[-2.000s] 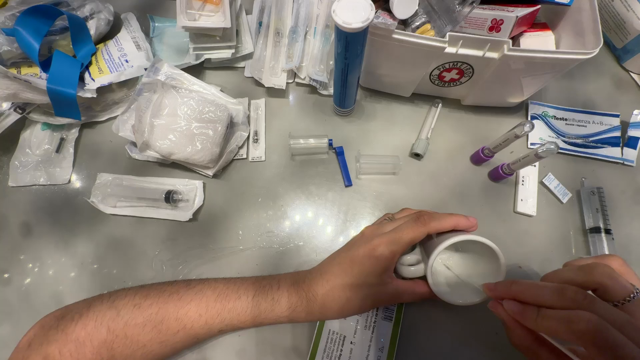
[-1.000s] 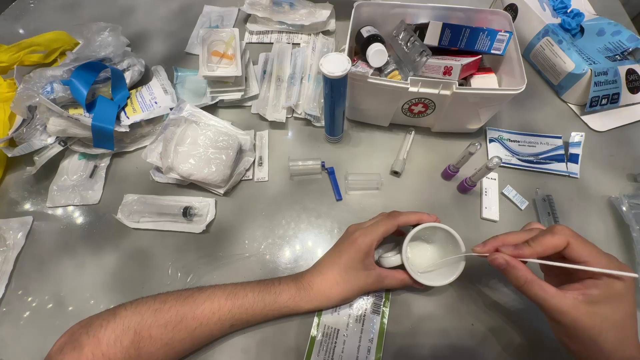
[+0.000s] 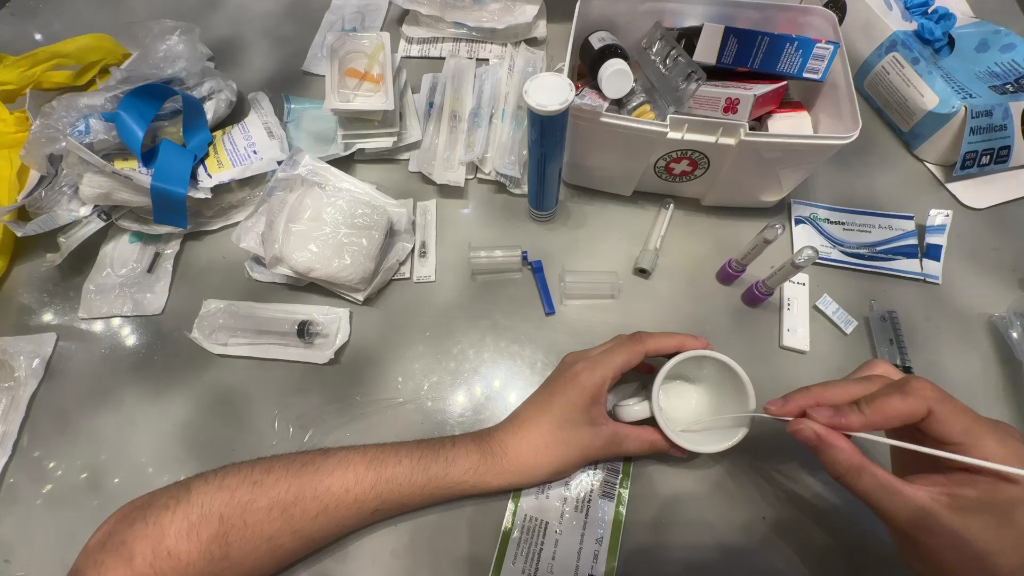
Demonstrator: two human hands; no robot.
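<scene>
My left hand (image 3: 584, 408) grips a small white cup (image 3: 742, 376) by its handle side, thumb and fingers around the wall. The cup is tilted so its inside shows, with a whitish content at the bottom. Between the thumb and fingers of my right hand (image 3: 904, 432) is a thin white flexible stick (image 3: 936, 451), its fine tip inside the cup. Beyond the hands lie two purple-capped tubes (image 3: 780, 276), a white test cassette (image 3: 794, 312), a gray-capped tube (image 3: 656, 238) and a syringe (image 3: 890, 336). A foil packet with green edges (image 3: 560, 528) lies partly under my left forearm.
A white first-aid box (image 3: 712, 160) full of medicine packs stands at the back, beside a blue tube container (image 3: 547, 152). A glove box (image 3: 944, 96) is at the far right. Wrapped gauze (image 3: 328, 232), a wrapped syringe (image 3: 272, 330) and a clear plastic holder (image 3: 496, 262) lie to the left.
Two seconds ago the stick was hard to make out by the cup; now it shows plainly in my right hand. My left hand has kept hold of the cup. The view has shifted.
</scene>
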